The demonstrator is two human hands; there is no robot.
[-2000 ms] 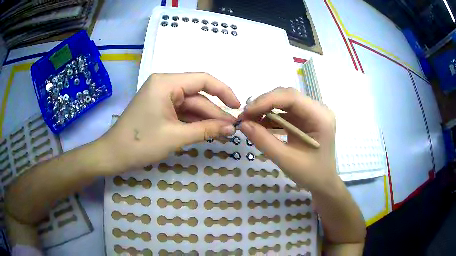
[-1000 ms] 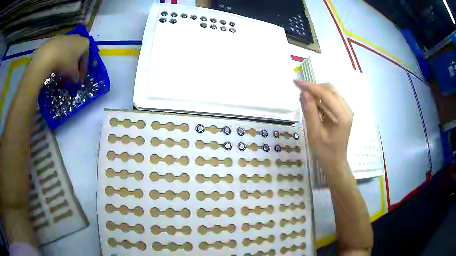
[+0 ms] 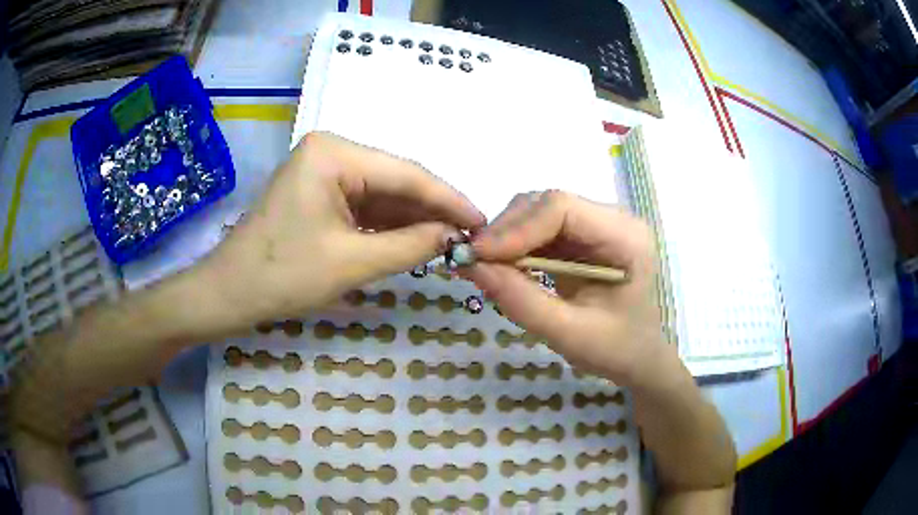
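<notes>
My left hand (image 3: 347, 226) and my right hand (image 3: 564, 267) meet above the upper part of the slotted board (image 3: 302, 422). Their fingertips hold a small round part (image 3: 461, 252), dark at its rim with a pale silvery face. My right hand also holds a thin tan stick (image 3: 574, 269), which points right. Below the hands, a few round parts (image 3: 474, 304) sit in the board's top slots, partly hidden by the fingers. The lower rows of tan dumbbell-shaped cutouts hold no parts.
A blue bin (image 3: 223, 171) of silver metal pieces stands at left. A white tray (image 3: 443, 111) with dark round parts along its far edge lies beyond the hands. A black tray (image 3: 544, 40) is behind it, stacked white trays (image 3: 725, 302) at right, another slotted board (image 3: 151, 443) at left.
My left hand has come back from the blue bin to the middle. My right hand has moved left to meet it. A small round part is now between their fingertips.
</notes>
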